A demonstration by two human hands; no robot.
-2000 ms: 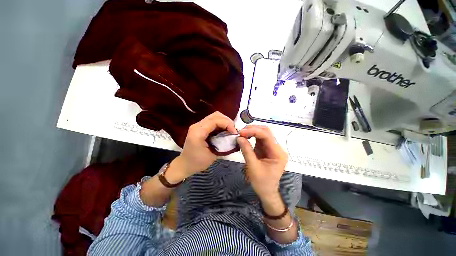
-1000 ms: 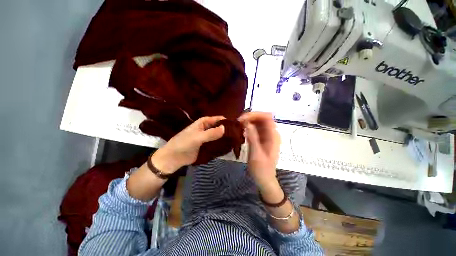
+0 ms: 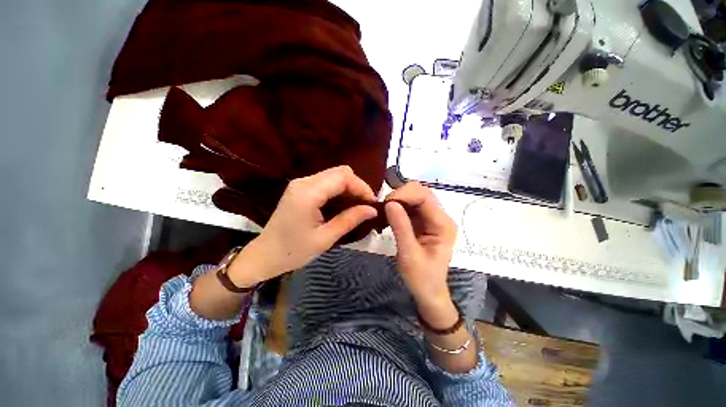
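A dark red garment [image 3: 318,119] lies in folds on the left part of the white table, with a thin pale line on one fold. My left hand [image 3: 306,219] pinches a small edge of the garment between thumb and fingertips at the table's front edge. My right hand [image 3: 422,238] pinches the same edge close beside it, the fingertips of both hands nearly touching. The fingers hide most of the pinched part. No tool shows in either hand.
The white brother sewing machine [image 3: 573,75] stands at the upper right, its needle area lit. A black phone [image 3: 541,157], dark snips [image 3: 590,172] and a small dark piece [image 3: 599,229] lie beside it. More dark red cloth [image 3: 151,306] hangs below left.
The pale lining and opening seen between my hands earlier no longer show. My fingertips have closed together on the red edge. The garment's left folds have shifted, and the view has moved slightly.
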